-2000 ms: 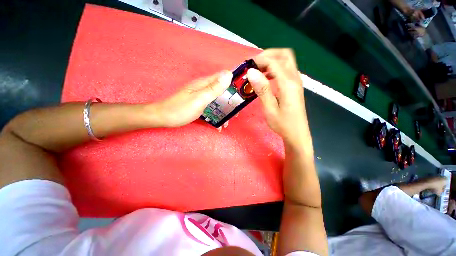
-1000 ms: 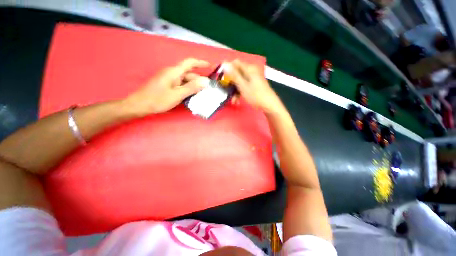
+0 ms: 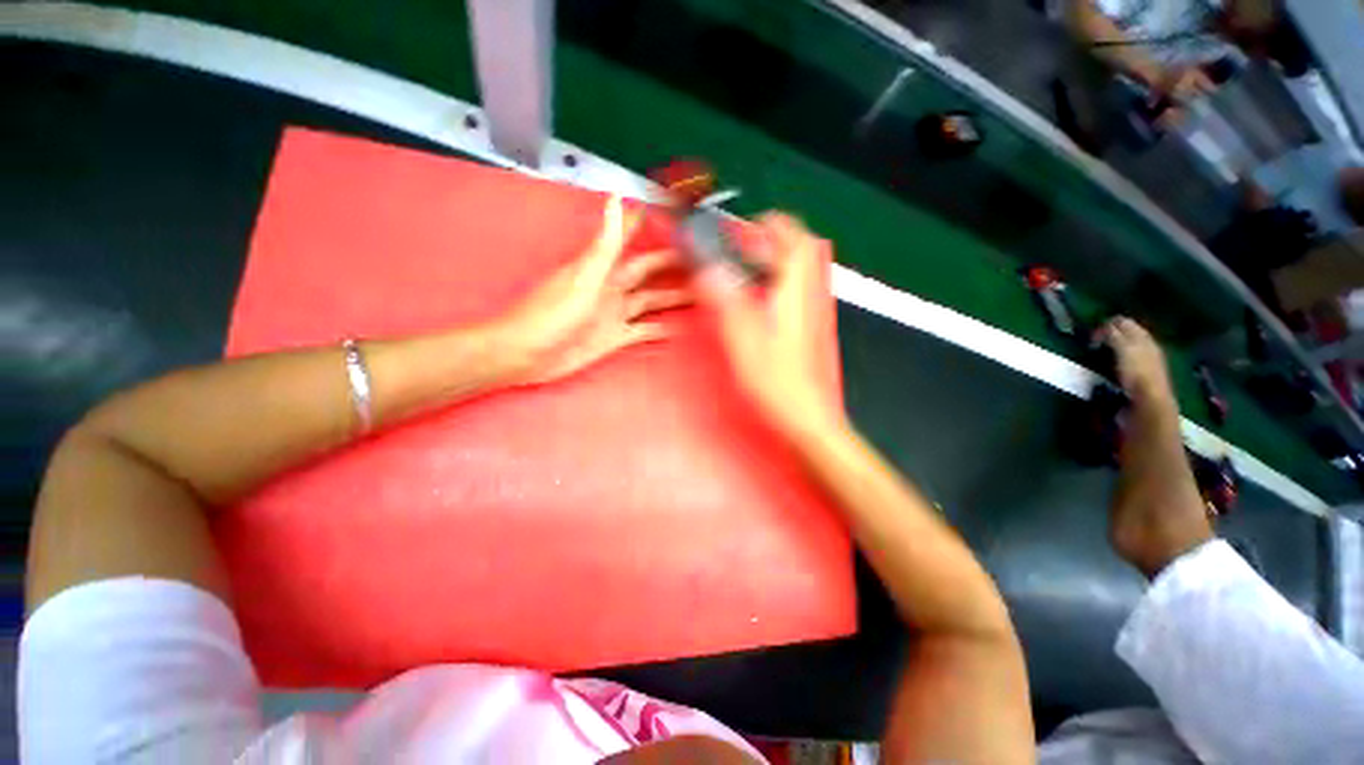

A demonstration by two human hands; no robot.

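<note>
A phone unit (image 3: pixel 709 224), blurred, with a red end and a grey body, is tilted over the mat's back edge and the conveyor's white edge. My right hand (image 3: pixel 770 307), blurred, holds its lower end. My left hand (image 3: pixel 598 307) is beside it on the left, fingers spread over the red mat (image 3: pixel 524 508), with nothing visible in it. Whether its fingertips touch the unit cannot be told.
The green conveyor (image 3: pixel 838 209) runs behind a white edge, with a metal post (image 3: pixel 512 82) at its rim. Several units lie on it, one red-ended (image 3: pixel 1050 299). A neighbour's arm (image 3: pixel 1155 448) reaches in at right over clustered units (image 3: pixel 1097 429).
The unit has moved away from me toward the conveyor in my right hand. My left hand has opened and come off it. A neighbour's arm now reaches toward the clustered units.
</note>
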